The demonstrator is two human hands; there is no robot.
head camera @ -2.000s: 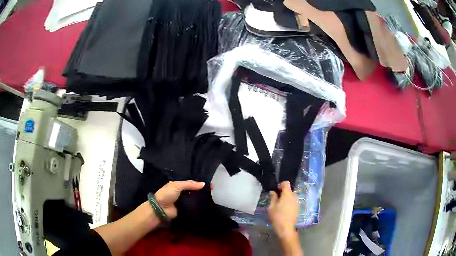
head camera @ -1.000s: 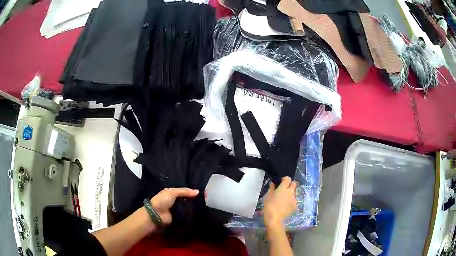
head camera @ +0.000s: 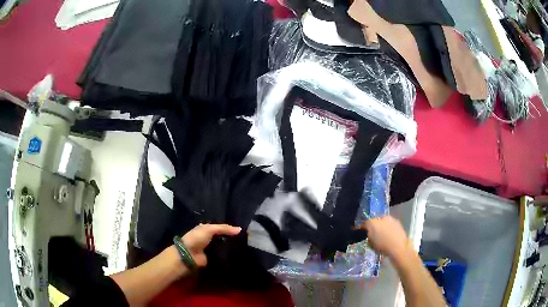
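Observation:
Black strips point(head camera: 219, 180) lie in a loose, ragged-ended heap in front of me. My left hand point(head camera: 204, 241) rests at the near end of this heap, thumb and fingers around its strips. My right hand point(head camera: 386, 235) is right of it, fingers closed on the end of some black strips point(head camera: 327, 231), which are blurred and stretch left over a white card point(head camera: 255, 240). An open clear plastic bag point(head camera: 336, 84) with a whitish rim holds more strips and a white printed sheet point(head camera: 315, 150).
A cream sewing machine point(head camera: 45, 198) stands at the left. Stacked black panels point(head camera: 141, 48) and brown shaped pieces point(head camera: 414, 54) lie on the red bench point(head camera: 462, 141). A translucent bin point(head camera: 474, 228) with a blue crate point(head camera: 447, 279) is at the right.
My right hand has moved right, drawing black strips with it across the white card and bag. My left hand has stayed almost still.

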